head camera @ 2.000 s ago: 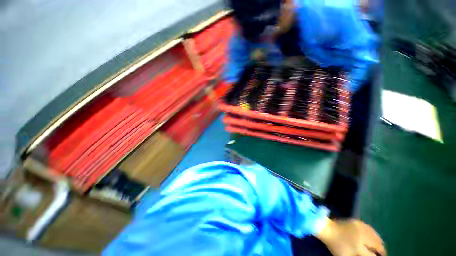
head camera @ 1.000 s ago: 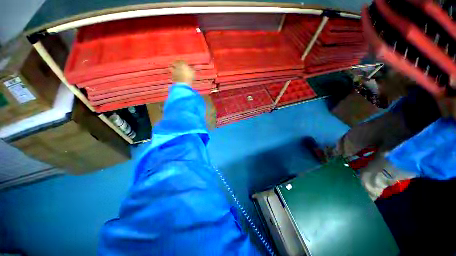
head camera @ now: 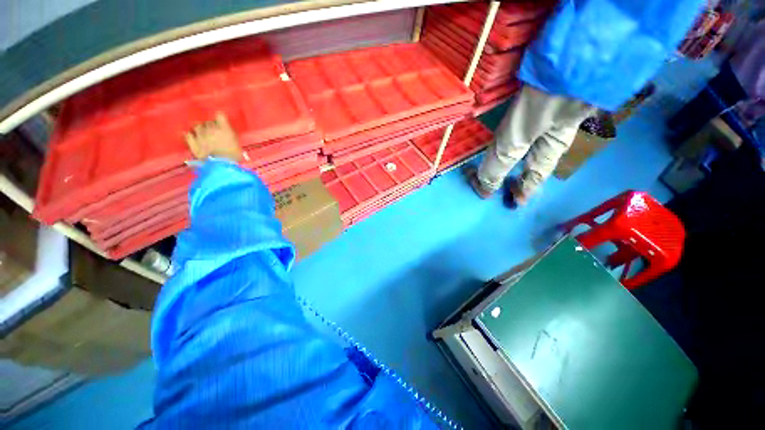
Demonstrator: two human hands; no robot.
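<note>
My left hand (head camera: 214, 139) is on the top red tray (head camera: 126, 117) of a stack on the shelf at the upper left. Its fingers lie over the tray's top near the front edge; the sleeve and wrist cover part of that edge, so a grip cannot be made out. The tray is empty, with ribs marking rectangular sections. My right hand is not in view.
More stacked red trays (head camera: 382, 88) stand to the right and on the lower shelf, beside a cardboard box (head camera: 310, 217). A green-topped stand (head camera: 595, 336), red stool (head camera: 642, 231), coiled cord (head camera: 361, 346) and standing person (head camera: 545, 109) are on the right.
The view has swung from the loaded trays to the shelf. My left hand went from the bench side to the tray stack and stays there. The other person, earlier by the loaded trays, now stands farther off.
</note>
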